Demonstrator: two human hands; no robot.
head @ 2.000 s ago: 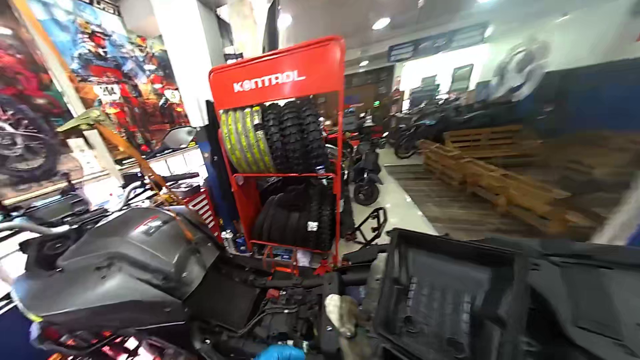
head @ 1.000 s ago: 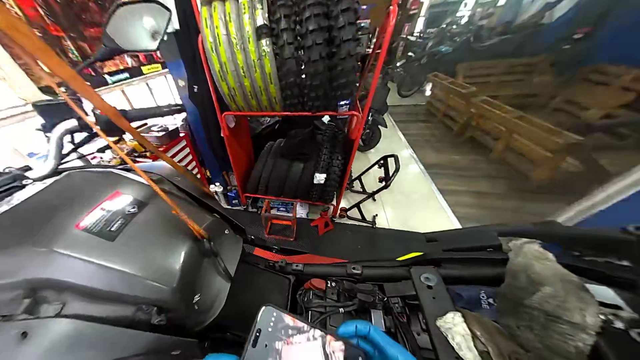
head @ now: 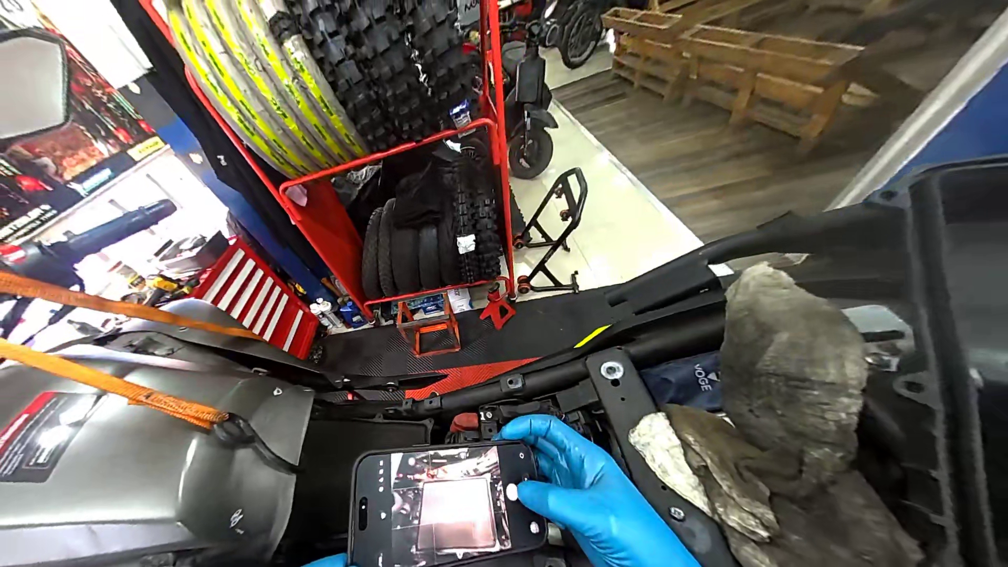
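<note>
My right hand (head: 587, 500), in a blue glove, grips the right end of a smartphone (head: 449, 504), with the thumb over the screen edge. The phone lies sideways above the open frame of a motorcycle, and its screen shows a camera picture. Of my left hand (head: 327, 561) only a bit of blue glove shows at the bottom edge, left of the phone; its fingers are hidden. Left of the phone is the grey fuel tank (head: 150, 465). A dirty grey rag (head: 791, 378) lies on the frame to the right of my right hand.
Orange straps (head: 118, 386) cross the tank. A black plastic tray (head: 965, 331) is at the right. Beyond the motorcycle stand a red tire rack (head: 323, 228), a red jack stand (head: 496, 307), a black paddock stand (head: 555, 228), a red tool cabinet (head: 256, 299) and wooden pallet furniture (head: 756, 71).
The phone has come further into view, and my right hand has moved onto its right end. The view has tilted down towards the motorcycle frame.
</note>
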